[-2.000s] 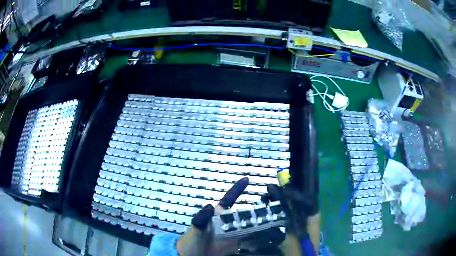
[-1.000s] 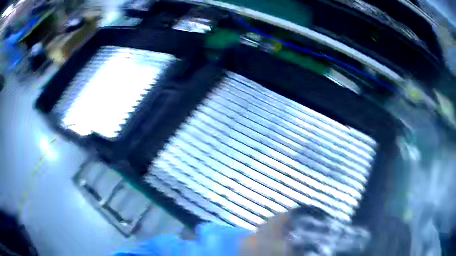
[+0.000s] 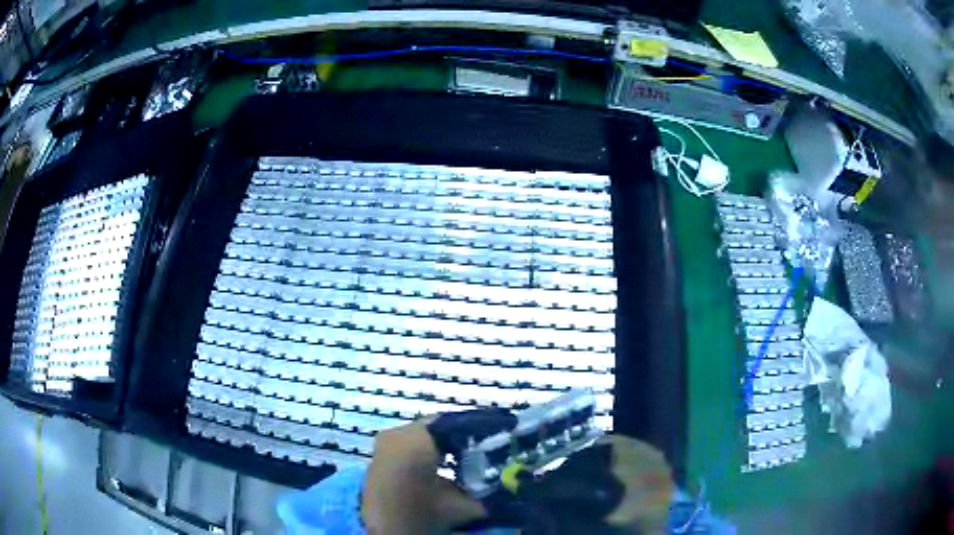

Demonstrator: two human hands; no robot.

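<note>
My left hand (image 3: pixel 413 472), with black covering on its fingers, holds a silver metal housing (image 3: pixel 539 437) at its left end. The housing has a row of square openings and tilts up to the right, above the front edge of the bin. My right hand (image 3: pixel 617 483), also with black-covered fingers, is close against the housing's lower right side. The yellow tip (image 3: pixel 513 478) of a hand tool shows at the housing's lower left edge; the tool's body is hidden by my right hand.
Rows of silver housings fill the large black bin (image 3: pixel 418 131) and a left bin (image 3: pixel 136 272). To the right are a loose row of housings (image 3: pixel 769 345), a blue hose (image 3: pixel 772 332), a white crumpled cloth (image 3: pixel 853 376), a plastic bag (image 3: pixel 803 225) and a white cable (image 3: pixel 706 172).
The view swung left, then back. The yellow tip has moved from above the housing's right end to its lower left edge. The housing tilts more, and my hands are closer together.
</note>
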